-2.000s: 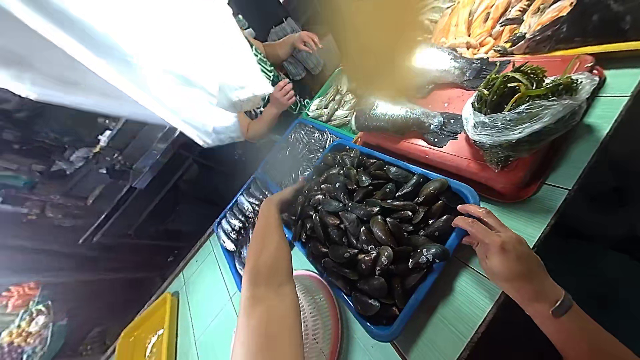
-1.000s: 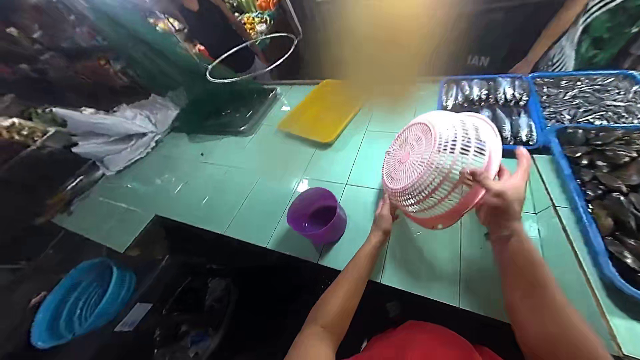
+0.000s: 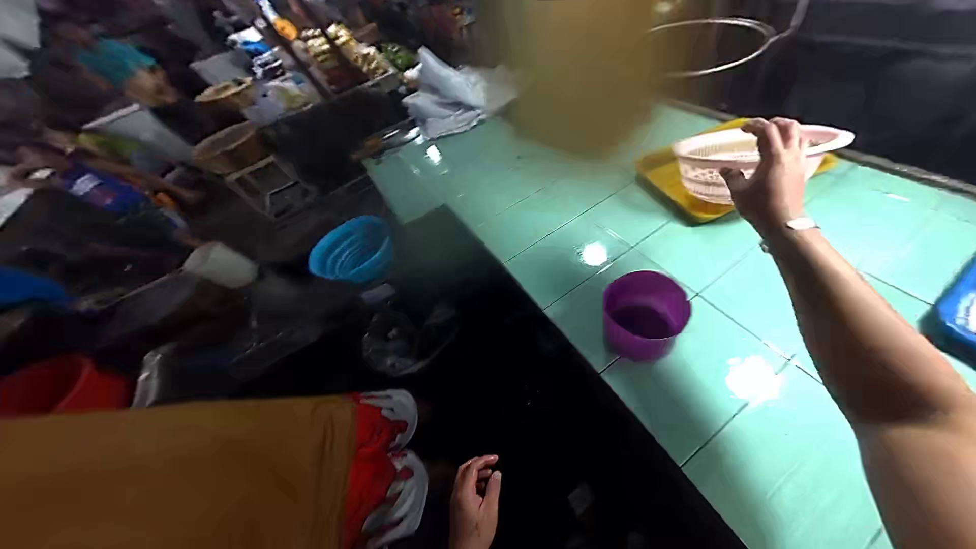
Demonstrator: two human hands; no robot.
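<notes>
My right hand (image 3: 774, 179) reaches across the tiled counter (image 3: 732, 305) and grips the rim of a pale pink plastic colander (image 3: 709, 156). The colander is upright, over a yellow tray (image 3: 663, 183); whether it rests on the tray is hard to tell. At the bottom of the view my left hand (image 3: 476, 499) hangs beside the counter, fingers partly curled, with nothing in it. Between the two hands, near the counter's edge, stands a purple plastic container (image 3: 646, 314) with its opening up.
A blue basin (image 3: 352, 250) lies beyond the dark gap beside the counter. Crumpled white plastic (image 3: 446, 91) lies at the far end. A blue tray (image 3: 959, 305) is at the right edge, a brown cloth with red and white trim (image 3: 191, 473) at lower left. People are in the blurred background.
The colander, held tilted in both hands one second ago, is now upright in my right hand at the yellow tray. My left hand has let go of it. The view has swung strongly.
</notes>
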